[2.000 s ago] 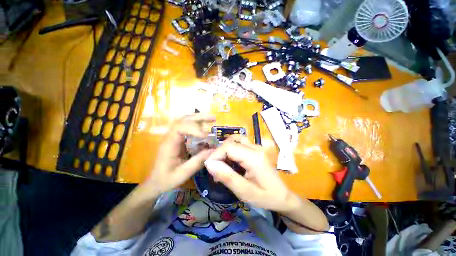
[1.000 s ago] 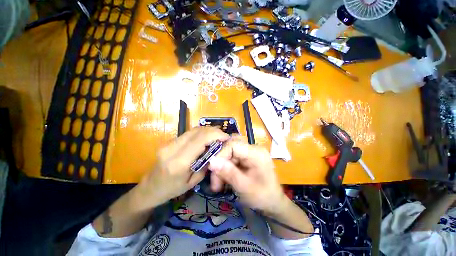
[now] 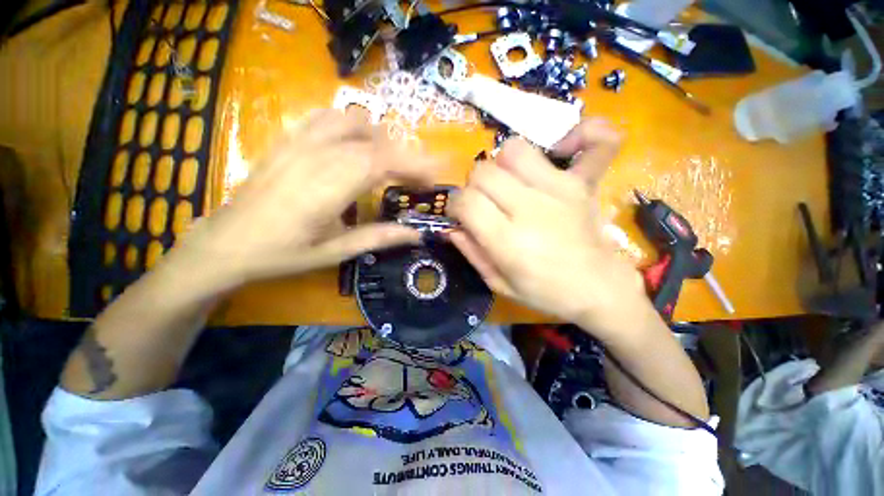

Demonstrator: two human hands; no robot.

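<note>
A dark round camera housing lies at the bench's front edge, its centre hole facing up and its flat end away from me. A dark board with yellowish dots shows at that end. A small thin piece with a silvery edge sits across the housing below the board. My right hand has its fingertips at the right end of this piece. My left hand is blurred, fingers apart, its thumb close to the piece's left end. An antenna is partly hidden behind my left hand.
A hot glue gun lies right. A black perforated panel lies left. Translucent rings, small fittings, a white tube and a squeeze bottle lie farther back. Another person's sleeve shows at lower right.
The small piece has gone from between my hands, above the housing, down onto the housing's flat end. My hands have moved apart, uncovering the round housing. The camera view has shifted.
</note>
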